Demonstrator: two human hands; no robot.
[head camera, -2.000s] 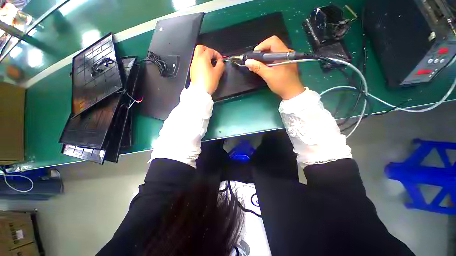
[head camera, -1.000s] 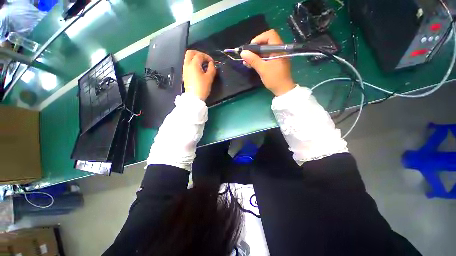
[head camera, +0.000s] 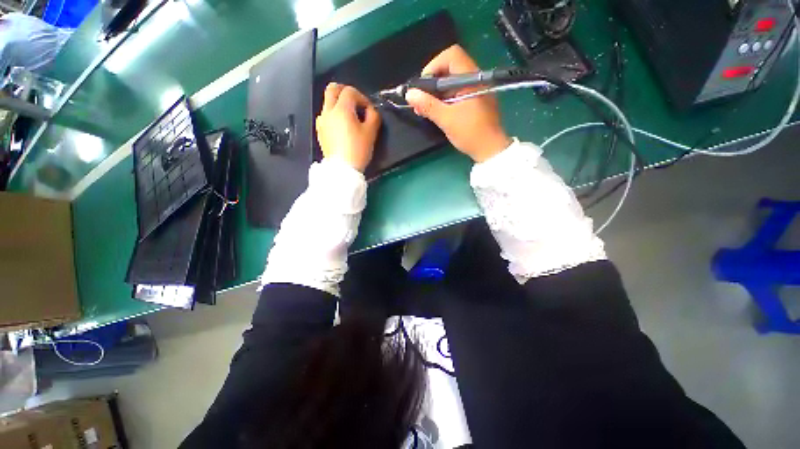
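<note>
A flat black panel (head camera: 405, 145) lies on the green bench in front of me, under both hands. My right hand (head camera: 462, 105) holds a soldering iron (head camera: 474, 81) like a pen, its tip pointing left near my left fingertips. My left hand (head camera: 348, 127) rests over the panel's left part with its fingers pinched together; what is between the fingers is too small to tell. A second black panel (head camera: 282, 83) lies to the left, beside my left hand, with a coiled black panel cable (head camera: 268, 133) on it.
A stack of panels (head camera: 171, 188) stands at the left. An iron stand (head camera: 551, 44) is right of the work, a soldering station (head camera: 741, 70) with red displays at far right. A pale tube (head camera: 627, 131) loops over the bench's front edge. A carton (head camera: 37, 259) is at far left, a blue stool (head camera: 763, 263) on the floor.
Both hands stay over the panel. The iron tip has moved left, closer to my left fingertips, than one second ago. The view has shifted, so bench items sit differently in the picture.
</note>
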